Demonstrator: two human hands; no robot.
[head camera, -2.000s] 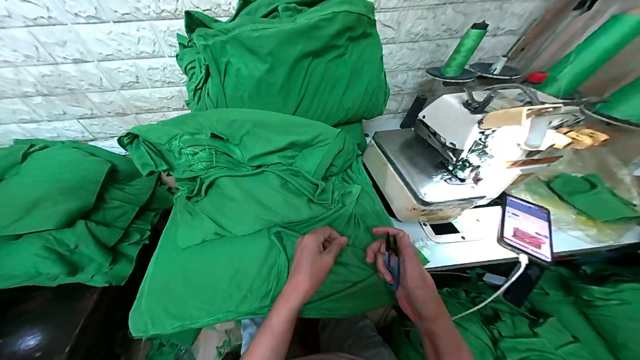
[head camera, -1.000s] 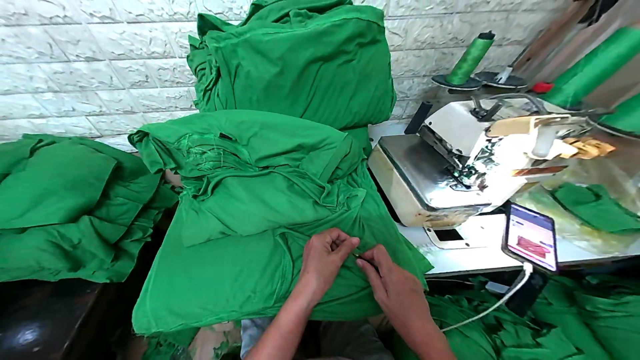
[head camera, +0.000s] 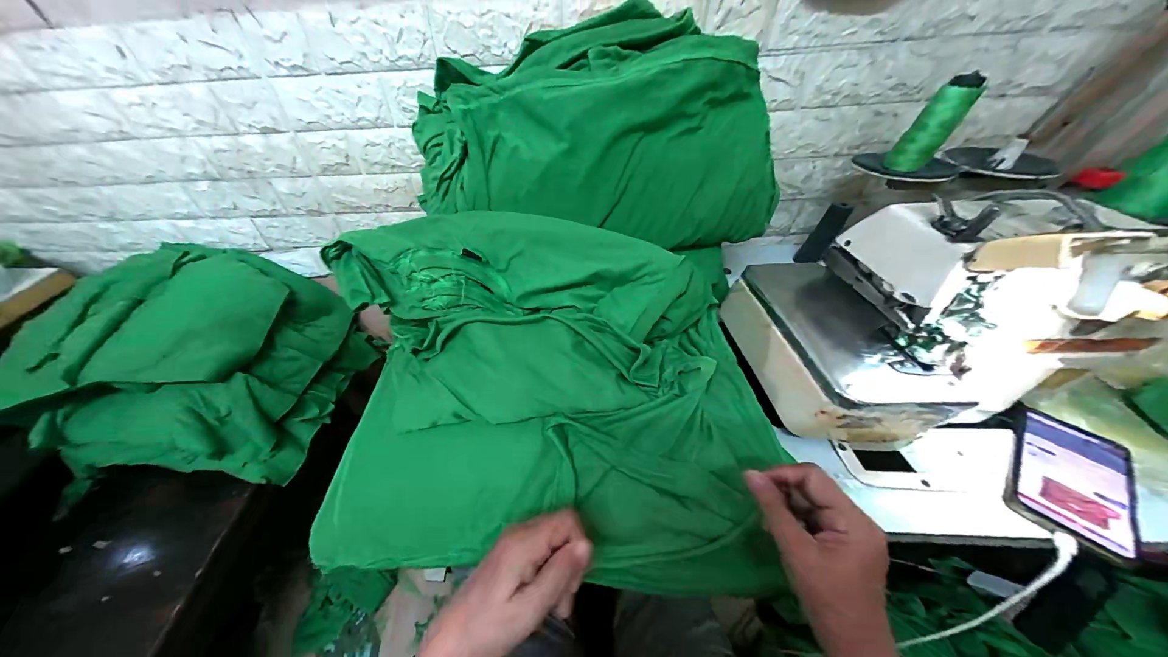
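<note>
Green knit garments lie spread and layered before me, the lowest one reaching over the near edge. My left hand is at the near edge of this cloth, fingers curled; whether it pinches any fabric is unclear. Over the cloth's right side is my right hand, thumb and index finger close together at the fabric, the other fingers curled. Whether something thin is between them cannot be told. No snips show in either hand. A small dark tag lies on the upper garment.
A folded green stack leans near the white brick wall. At the right stand an overlock sewing machine, a green thread cone and a phone with a white cable. More green cloth is piled at the left, above a dark surface.
My hands were close together over the cloth one second ago and are now apart, the left one nearer to me. The dark snips seen in my right hand two seconds ago are out of sight.
</note>
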